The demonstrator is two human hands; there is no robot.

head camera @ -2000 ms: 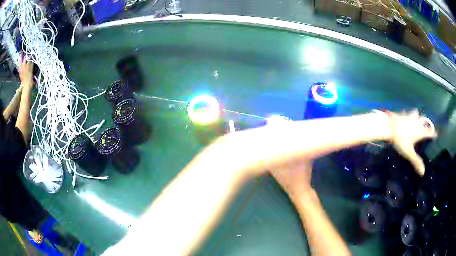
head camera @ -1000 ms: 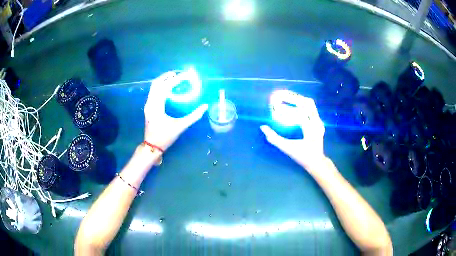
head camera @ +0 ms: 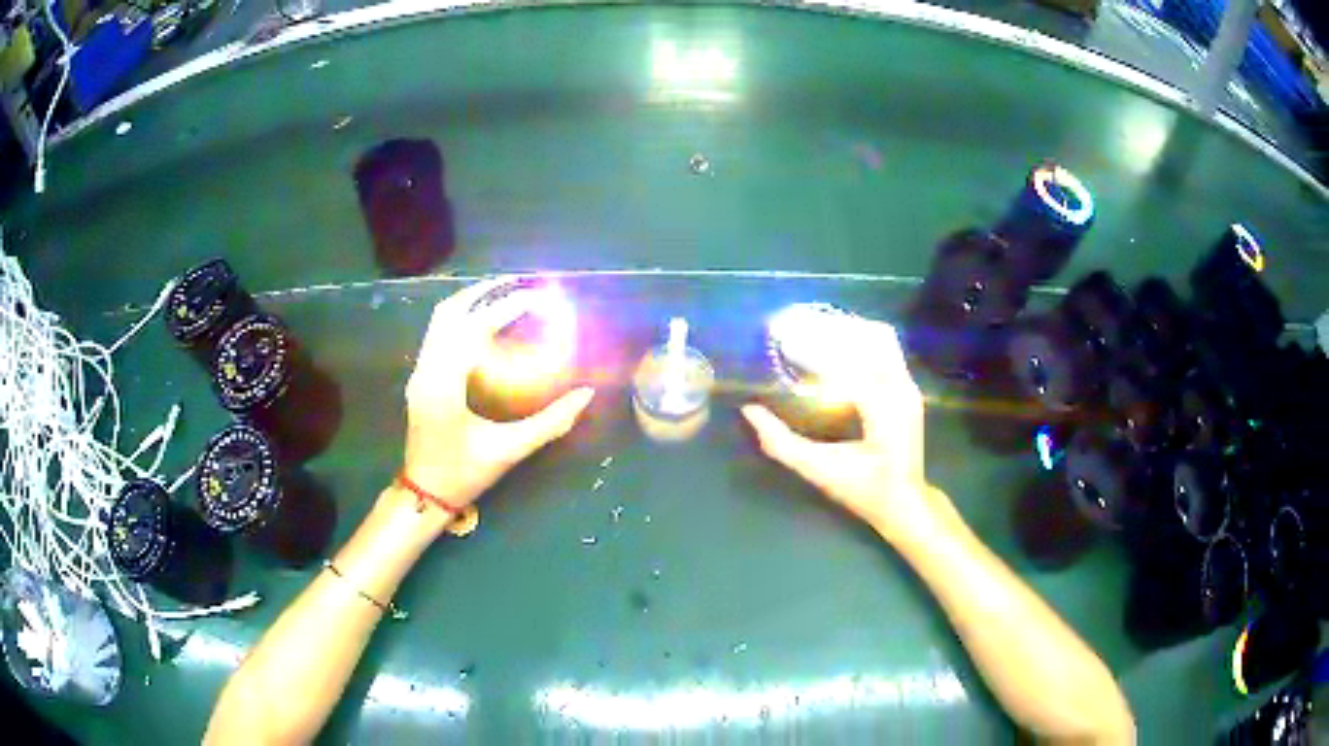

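My left hand (head camera: pixel 474 415) is closed around a lit speaker unit (head camera: pixel 528 338) left of the middle; its ring glows pink, white and orange, and glare hides its outline. My right hand (head camera: pixel 867 423) is curled around another lit speaker unit (head camera: pixel 810 350) with a white glow, right of the middle. Between the hands a small clear jar (head camera: pixel 672 401) with pale yellowish liquid and a white upright stick stands on the dark green bench top (head camera: pixel 685 583). Neither hand touches the jar.
Unlit units with dotted faces (head camera: pixel 238 480) stand at left beside tangled white cables (head camera: pixel 66 437) and a clear bowl (head camera: pixel 59 641). A dark cylinder (head camera: pixel 407 207) stands farther back. Dark units (head camera: pixel 1103 481) crowd the right, with a lit unit (head camera: pixel 1060 194) behind them. A pale rail (head camera: pixel 816 12) edges the far side.
Two seconds ago my arms were crossed, with one hand over the right cluster. Since one second ago both hands hold their places around the units, the glow has turned from blue to pink-white, and the view has shifted slightly.
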